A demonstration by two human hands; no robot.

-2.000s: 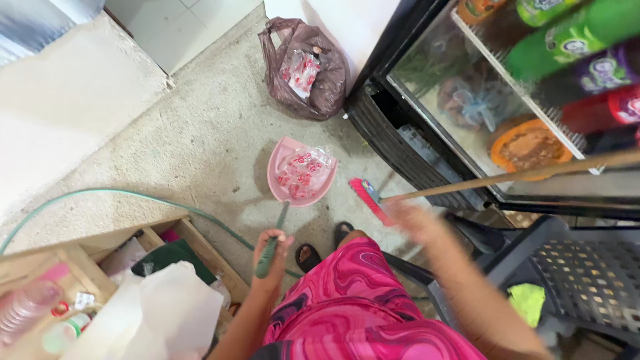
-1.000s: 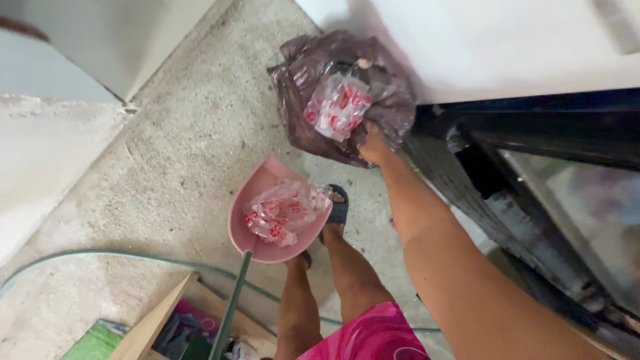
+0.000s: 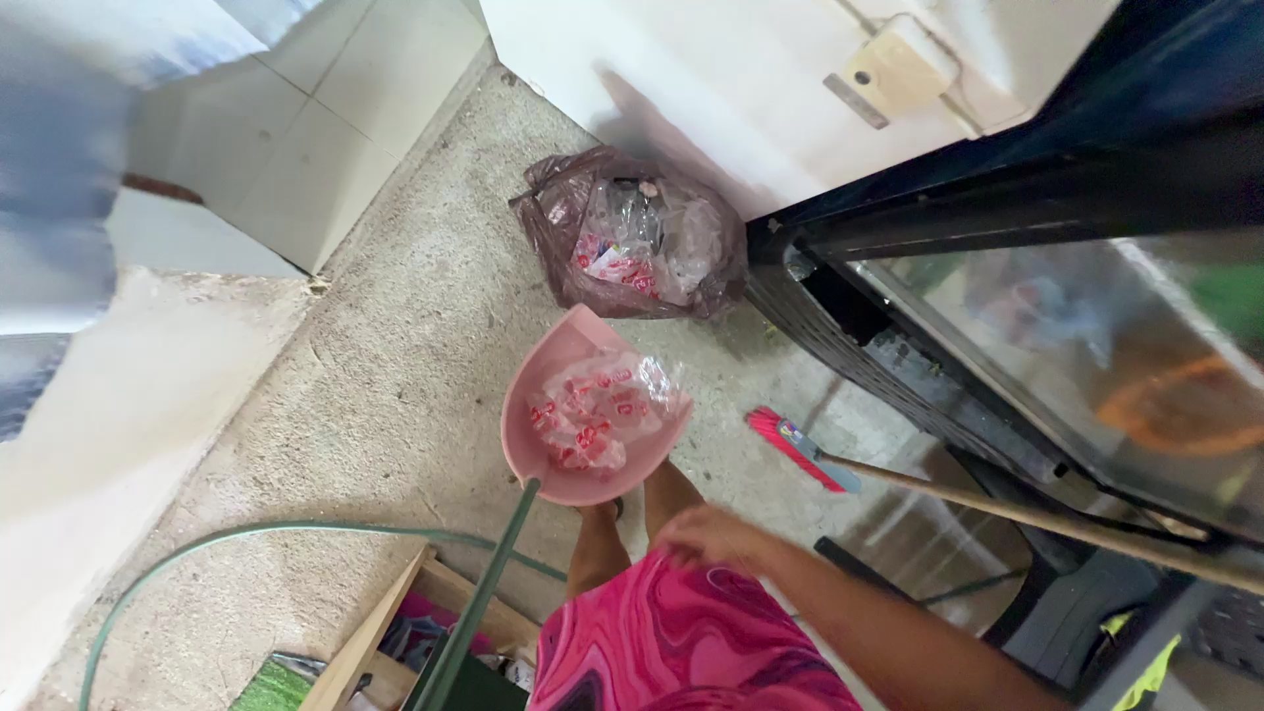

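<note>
A pink dustpan (image 3: 528,395) on a green handle (image 3: 484,592) holds crumpled clear plastic wrapping with red print (image 3: 592,410). The handle runs down out of the frame, and my left hand is not in view. My right hand (image 3: 716,541) is at the hem of the pink swirled garment (image 3: 691,632), slightly blurred; whether it grips the cloth I cannot tell. Just beyond the dustpan, an open brown plastic bag (image 3: 558,267) with plastic wrappings inside stands on the floor. A broom with red bristles (image 3: 795,449) lies to the right, its wooden handle reaching the right edge.
A glass-door drinks cooler (image 3: 1066,326) stands at the right, beside a white wall panel with a small box (image 3: 904,69). A green hose (image 3: 296,526) crosses the floor. A wooden crate (image 3: 380,632) is at the lower left, a dark chair (image 3: 1066,612) at the lower right.
My right hand has come back from the brown bag to the garment. Two seconds ago it was by the broom's handle. My left hand, on the dustpan's handle then, has left the view.
</note>
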